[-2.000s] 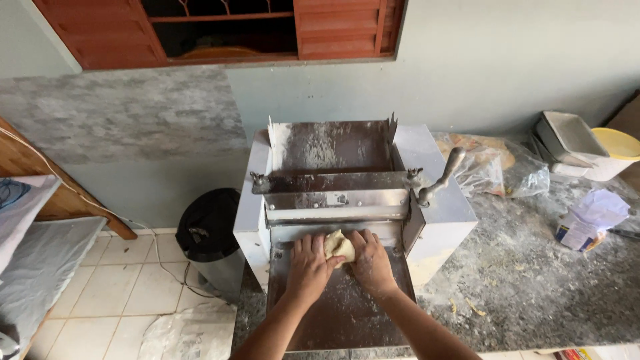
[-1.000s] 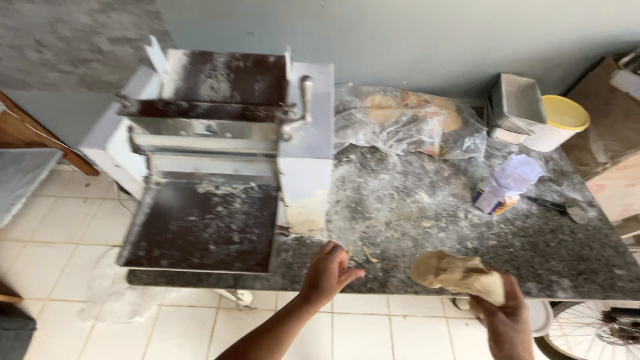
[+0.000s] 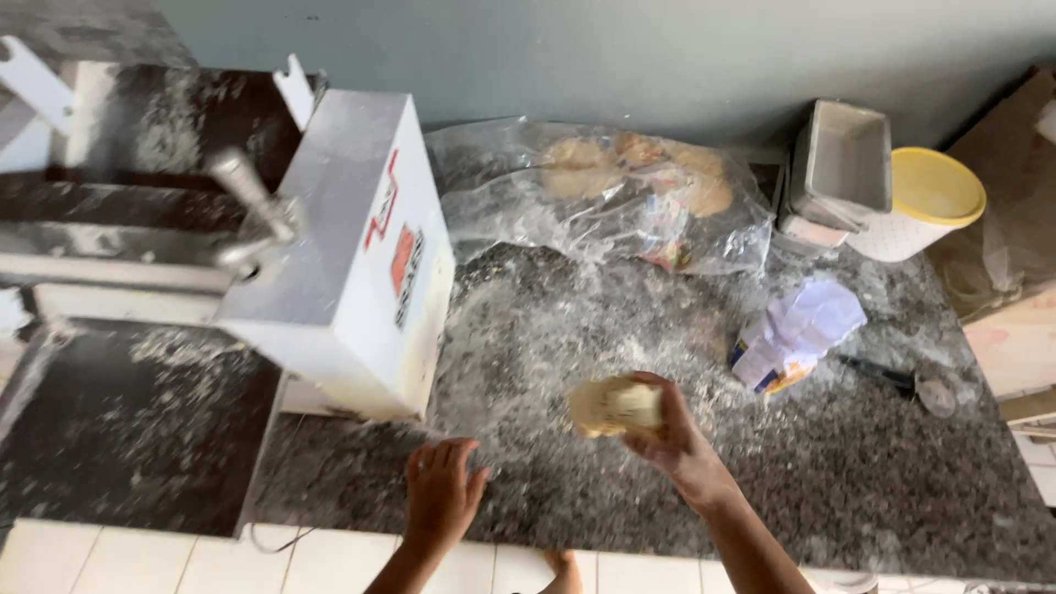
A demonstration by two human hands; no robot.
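A folded lump of pale dough [image 3: 615, 407] is in my right hand [image 3: 672, 437], held over the floured granite countertop [image 3: 528, 330]. To its left, my left hand [image 3: 443, 491] holds nothing; its fingers are apart, near the counter's front edge and close to the machine. The dough roller machine [image 3: 363, 239], with white side housing, stands at the left. Its crank handle [image 3: 252, 194] is on top, and flour dusts its dark lower tray [image 3: 132, 429].
Clear plastic bags with round dough pieces or breads [image 3: 643, 177] lie by the wall. Metal loaf pans [image 3: 850, 157] and a yellow-lidded tub [image 3: 936, 186] stand at the back right. Nearer are an open flour packet [image 3: 796, 330] and a dark-handled utensil [image 3: 879, 373].
Both hands were on the dough at the machine's tray two seconds ago. My left hand has let go, and my right hand has carried the dough over the counter. The view has shifted right.
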